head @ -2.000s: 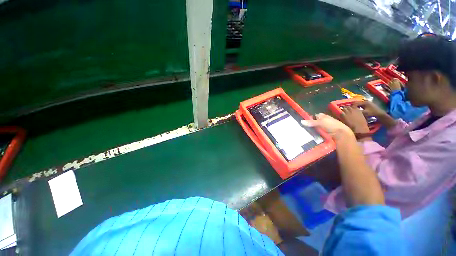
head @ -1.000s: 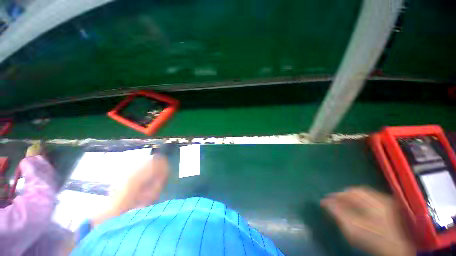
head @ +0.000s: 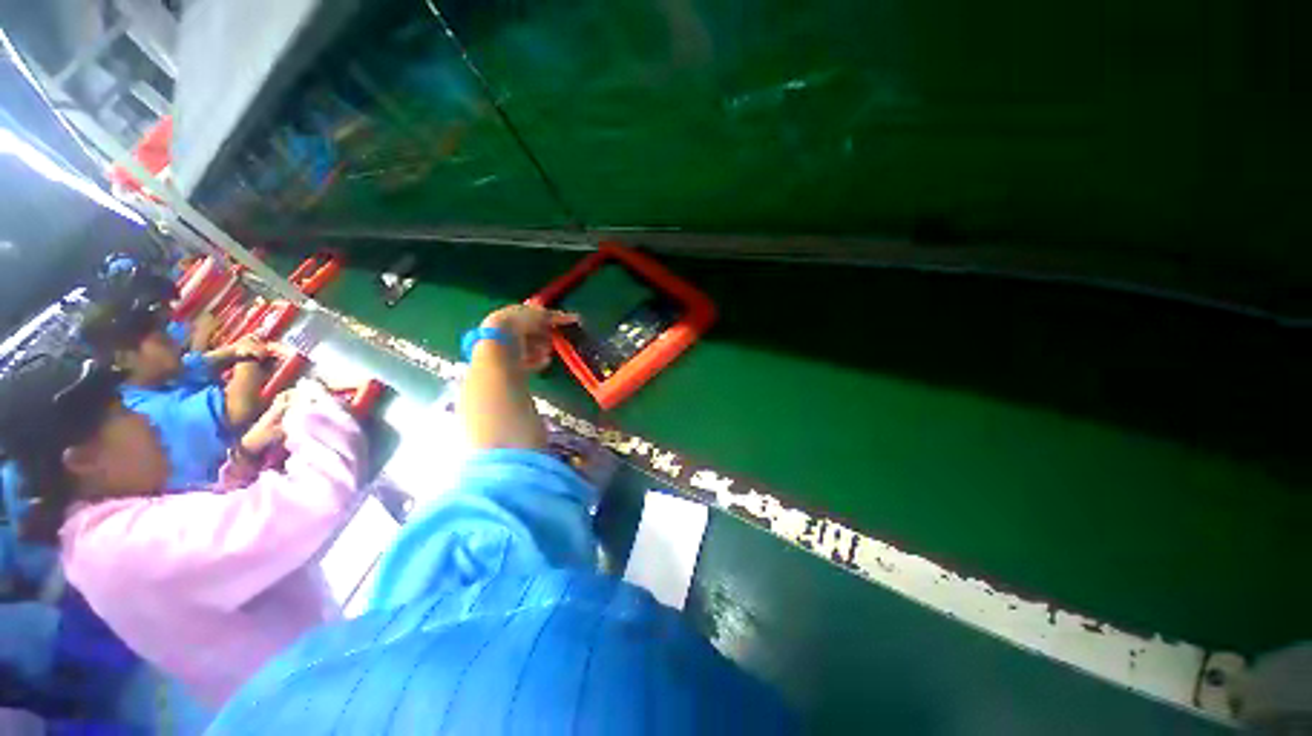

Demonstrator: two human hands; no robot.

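A red frame (head: pixel 665 357) with an open black tablet (head: pixel 622 334) inside lies on the green conveyor beyond the chipped white rail. Dark and silvery electronics show in the tablet. My left hand (head: pixel 530 335), with a blue band at the wrist, reaches over the rail. Its fingers are on the frame's left corner and seem to grip its edge; the thumb is hard to make out. My right hand is not in view.
A white card (head: pixel 666 549) lies on the bench. White rectangles (head: pixel 360 549) lie left of my arm. The chipped rail (head: pixel 921 578) runs to lower right. A co-worker in pink (head: pixel 216 554) sits at left; more people and red frames are beyond.
The view has swung left along the line. My left hand has moved from over the white rectangles to the frame on the conveyor. My right hand and the framed tablet near it have left the view.
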